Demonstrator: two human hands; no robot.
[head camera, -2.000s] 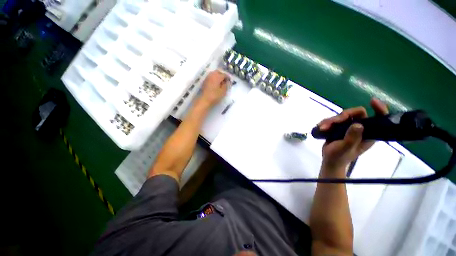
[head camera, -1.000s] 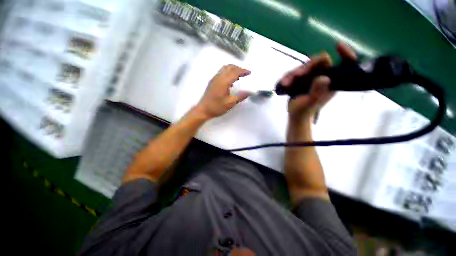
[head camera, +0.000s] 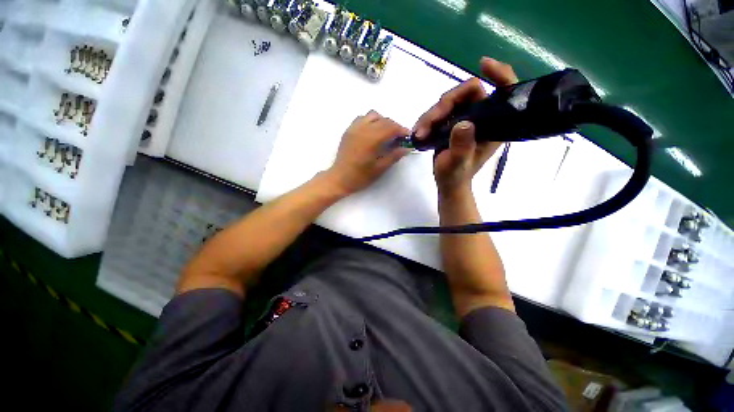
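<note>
My right hand (head camera: 461, 133) holds the thick black electric screwdriver (head camera: 523, 109) nearly level, its front end pointing left. My left hand (head camera: 370, 150) is closed around a small silvery unit (head camera: 400, 142) at the screwdriver's front end, above the white work sheet (head camera: 322, 113). The fingers hide most of the unit, and the bit's exact contact point cannot be seen. The black cable loops from the screwdriver's rear and runs left across my right forearm.
Assembled units (head camera: 346, 48) stand in a row at the back left. Dark screws (head camera: 261, 47) and a slim metal tool (head camera: 268, 105) lie left. A black pen-like tool (head camera: 501, 167) lies right of my hand. Compartment trays stand left (head camera: 121, 88) and right (head camera: 636, 269); a lower tray (head camera: 153, 217) is below.
My left hand has moved from the screws to the unit and taken hold of it. My right hand has brought the screwdriver's front end to it. The camera view has shifted right.
</note>
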